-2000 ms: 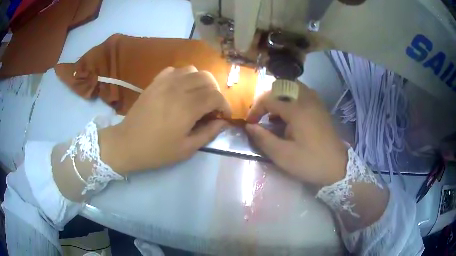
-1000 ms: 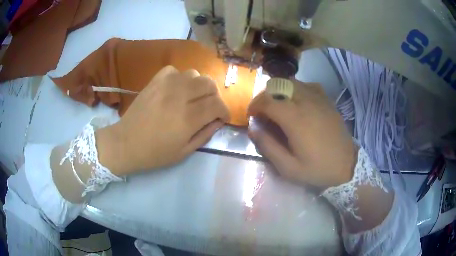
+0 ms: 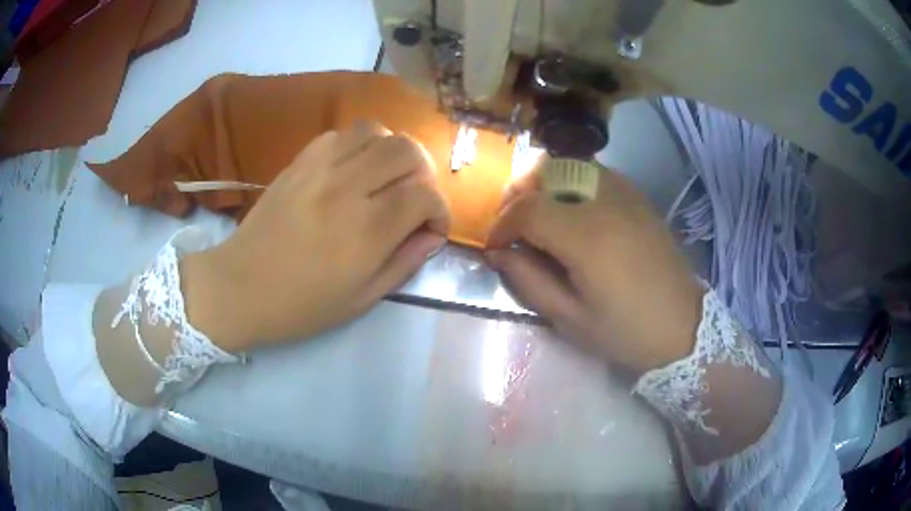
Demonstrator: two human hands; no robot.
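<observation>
A rust-brown fabric panel lies across the bed and under the presser foot area, which is in bright glare. My left hand pinches the panel's near edge left of the needle. My right hand pinches the same edge on the right, partly behind a cream ribbed knob. A short stretch of the edge shows between the two hands. A narrow white tape lies on the panel and runs under my left hand. The needle tip cannot be made out.
The cream machine head spans the top right. A bundle of white-lilac tapes lies right of my right hand. Flat brown panels lie upper left. Dark snips lie at the right. The table's curved edge is nearest me.
The edge between my hands was bunched and now lies flatter. The panel's left corner has spread slightly leftward. My right hand moved right, then back a little.
</observation>
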